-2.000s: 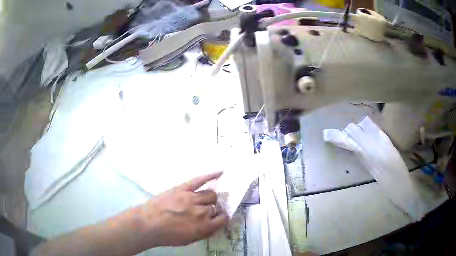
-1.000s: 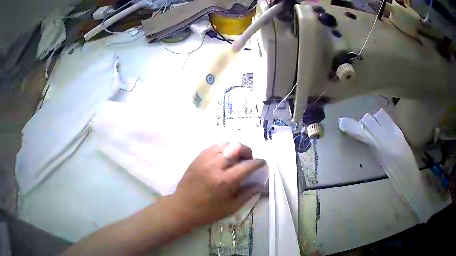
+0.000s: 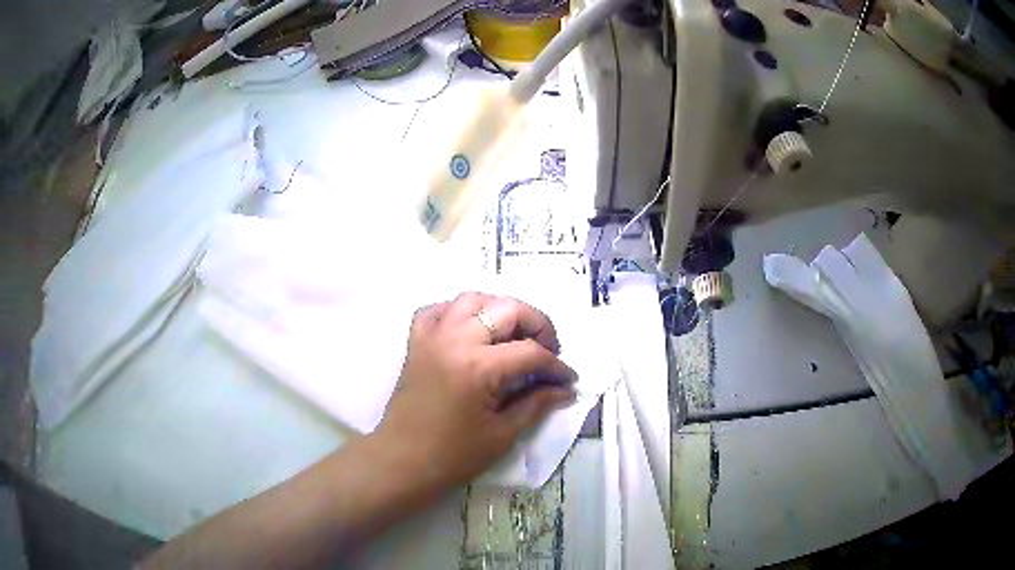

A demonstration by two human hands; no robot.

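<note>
My left hand [image 3: 473, 379], with a ring, pinches the near right edge of the white garment panel [image 3: 301, 312] just left of and below the needle area. The panel spreads left over the pale table and glares under the lamp. A narrow white strip [image 3: 637, 445] runs from the presser foot [image 3: 602, 287] down to the bottom edge of the picture, right of my fingertips. Glare hides how panel and strip meet. My right hand is not in view.
The sewing machine [image 3: 824, 167] stands at the right. The lamp head [image 3: 462, 173] hangs over the table behind my hand. Spare white strips [image 3: 879, 345] lie right of the needle. Blue-handled snips [image 3: 986, 381] lie at the far right. A yellow roll [image 3: 514, 36] stands behind.
My left hand has gone from lying spread on the cloth to pinching its edge. The panel's right part has been drawn toward the strip. The camera view has shifted.
</note>
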